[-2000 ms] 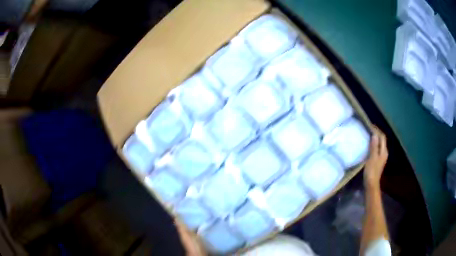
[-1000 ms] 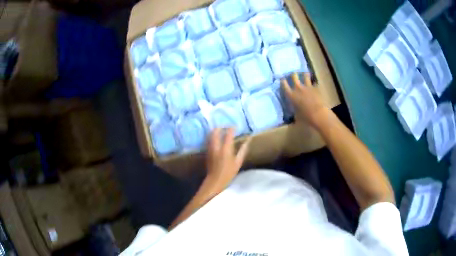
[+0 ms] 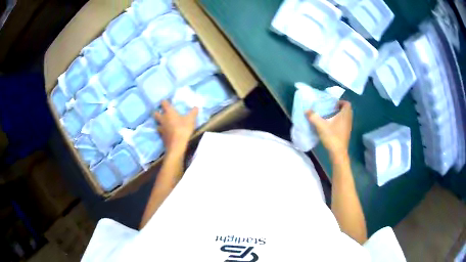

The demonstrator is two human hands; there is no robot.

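Observation:
A large brown carton (image 3: 225,115) stands open at the left, filled with rows of pale blue-white wrapped units (image 3: 128,107). My left hand (image 3: 176,128) is inside the carton's near right part, its fingers spread on the wrapped units; whether it grips one I cannot tell. My right hand (image 3: 333,125) holds a wrapped unit (image 3: 305,115) in crinkled white film over the near edge of the green bench. White blister trays (image 3: 349,57) lie in a group on the bench beyond it, and a separate tray stack (image 3: 389,152) lies to the right.
The green-topped bench (image 3: 273,62) runs along the carton's right side. A long ridged row of nested trays (image 3: 436,97) lies at its far right. A dark blue object (image 3: 23,115) and brown cartons (image 3: 38,192) are on the dim floor at the left.
My right hand has moved from the carton to the bench with a wrapped unit in it. My left hand has moved onto the units. The view has shifted right, towards the bench.

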